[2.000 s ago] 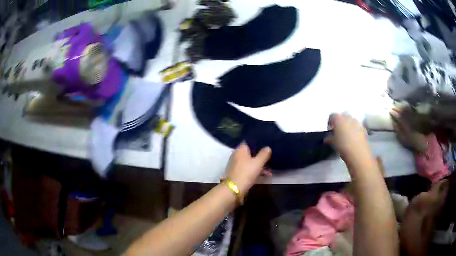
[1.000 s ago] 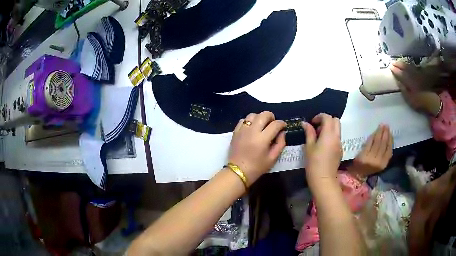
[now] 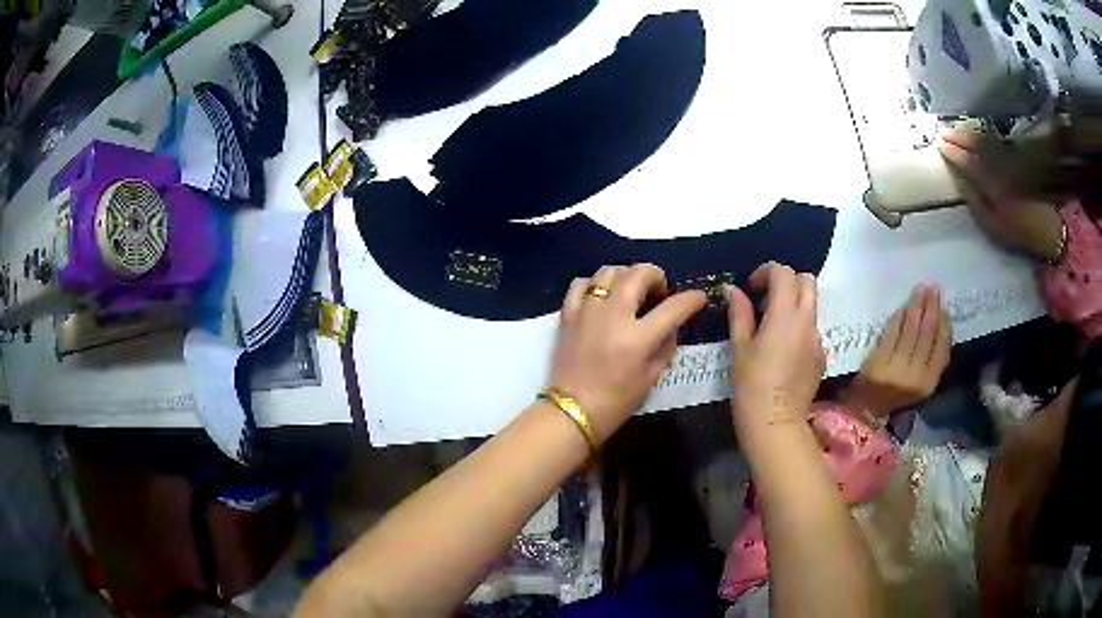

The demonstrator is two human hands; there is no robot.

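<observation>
A dark crescent-shaped panel (image 3: 532, 260) lies along the front of the white table. A small black label with gold marking (image 3: 474, 268) lies flat on its left part. My left hand (image 3: 616, 344), with a ring and gold bracelet, and my right hand (image 3: 777, 350) pinch a second small label (image 3: 713, 287) between their fingertips, at the panel's right part. The fingers partly hide this label. Two more dark panels (image 3: 574, 127) lie behind.
A heap of loose labels (image 3: 363, 54) lies at the table seam. A purple motor end (image 3: 133, 227) and striped white-and-dark pieces (image 3: 284, 272) are at left. At right, another person's hands (image 3: 906, 350) are beside a white sewing machine (image 3: 997, 60). A green-rimmed basket (image 3: 181, 36) is upper left.
Since the earliest frame, my hands have come together over the panel and hold a second label on it. Over the last second, the fingertips have closed in on that label and the view has shifted slightly.
</observation>
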